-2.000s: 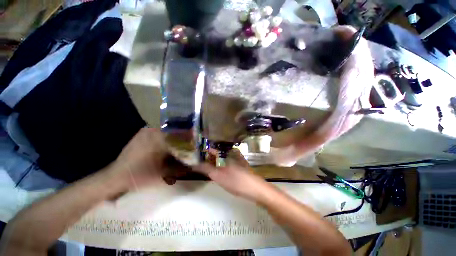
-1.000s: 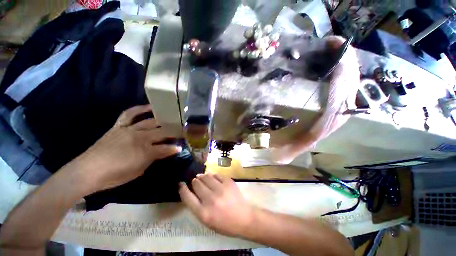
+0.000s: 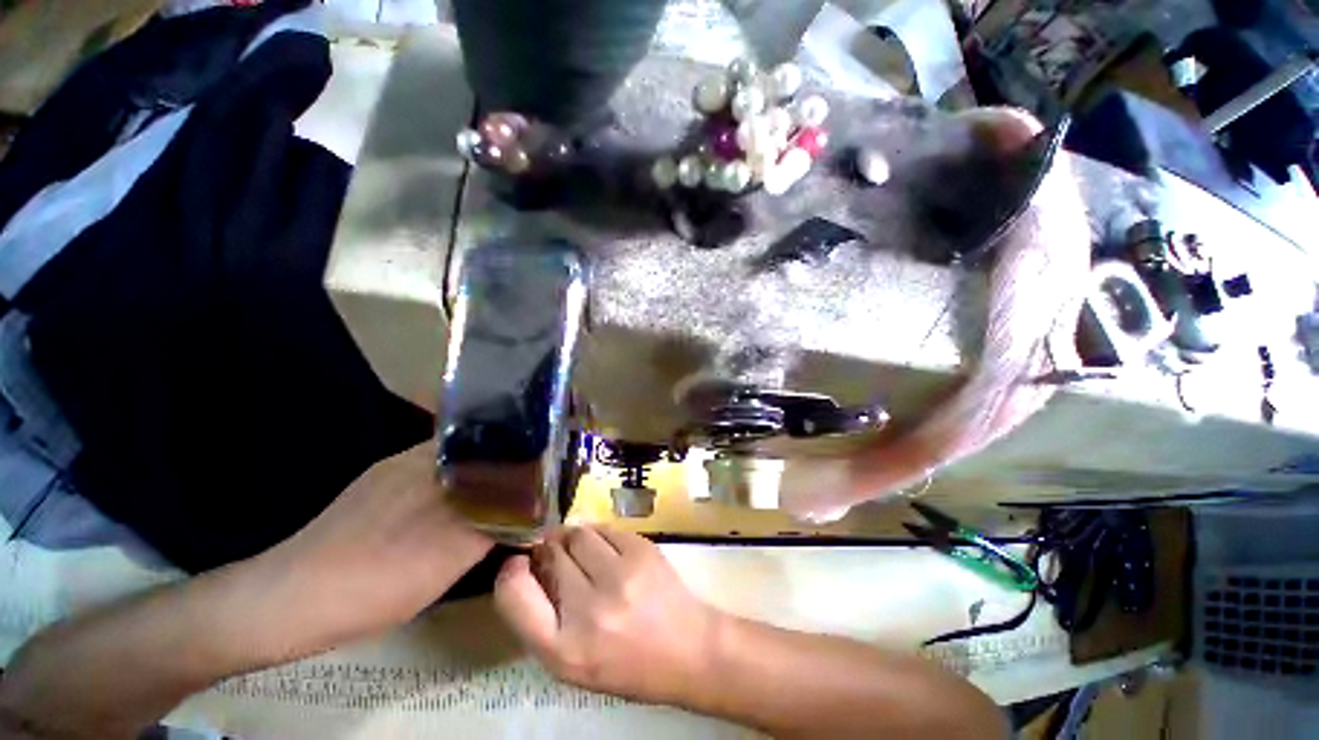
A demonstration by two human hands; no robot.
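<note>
The dark garment (image 3: pixel 188 318) lies left of the needle area, with a grey panel (image 3: pixel 87 174) showing at its far left. The cream machine head (image 3: pixel 810 311) fills the middle, and its clear shiny cover (image 3: pixel 506 383) hides the needle and presser foot. My left hand (image 3: pixel 412 528) lies on the cloth at the cover's lower left; its fingertips are hidden behind the cover. My right hand (image 3: pixel 600 600) is just below the cover with fingers bent and pinched together at the cloth's edge. A small part of black cloth (image 3: pixel 475 581) shows between my hands.
Green snips (image 3: pixel 984 557) and a dark coiled cord (image 3: pixel 1095 571) lie right of the needle area. A pink cloth strip (image 3: pixel 1013 340) hangs over the head. Pearl-headed pins (image 3: pixel 752 130) sit on top. A printed ruler (image 3: pixel 420 685) runs along the table's front. A grey basket (image 3: pixel 1261 622) stands at right.
The black cloth spread below the needle a second ago is now mostly out of sight. My left hand has moved down and behind the cover. My right hand stays near the cloth edge. The view has shifted.
</note>
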